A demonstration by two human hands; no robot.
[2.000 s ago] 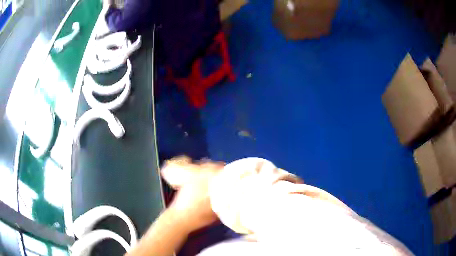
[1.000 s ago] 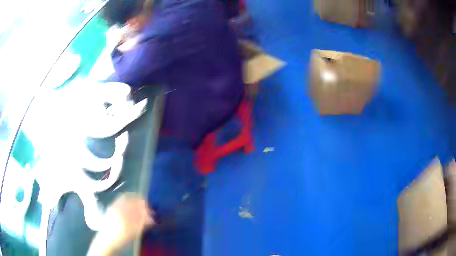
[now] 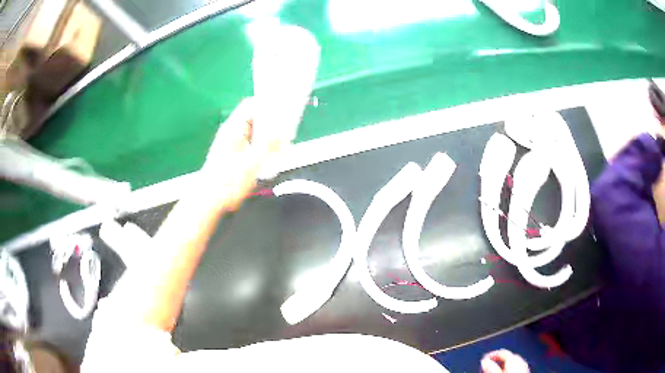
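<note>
My left hand (image 3: 235,142) reaches up from the lower left over the bench's pale rail. It holds an upright white neck fan arm (image 3: 286,73), overexposed, with its wide end up over the green belt. A small hand (image 3: 504,362), seemingly my right, is cut off by the bottom edge; its grip is unclear. A curved white arm (image 3: 343,226) lies on the black bench right of my left forearm. Two more curved arms (image 3: 379,240) lie side by side beyond it, with thin red wires near them.
A tangled pile of white arms (image 3: 539,189) lies farther right. More white arms (image 3: 76,280) lie at the left. A person in a purple sleeve (image 3: 631,226) is at the right edge. The green conveyor (image 3: 175,109) carries another arm (image 3: 536,25). A grey post (image 3: 62,175) slants at left.
The view has swung from the blue floor and coworker to the bench and conveyor. My left hand now shows holding a white arm over the belt. The coworker has shifted to the right edge.
</note>
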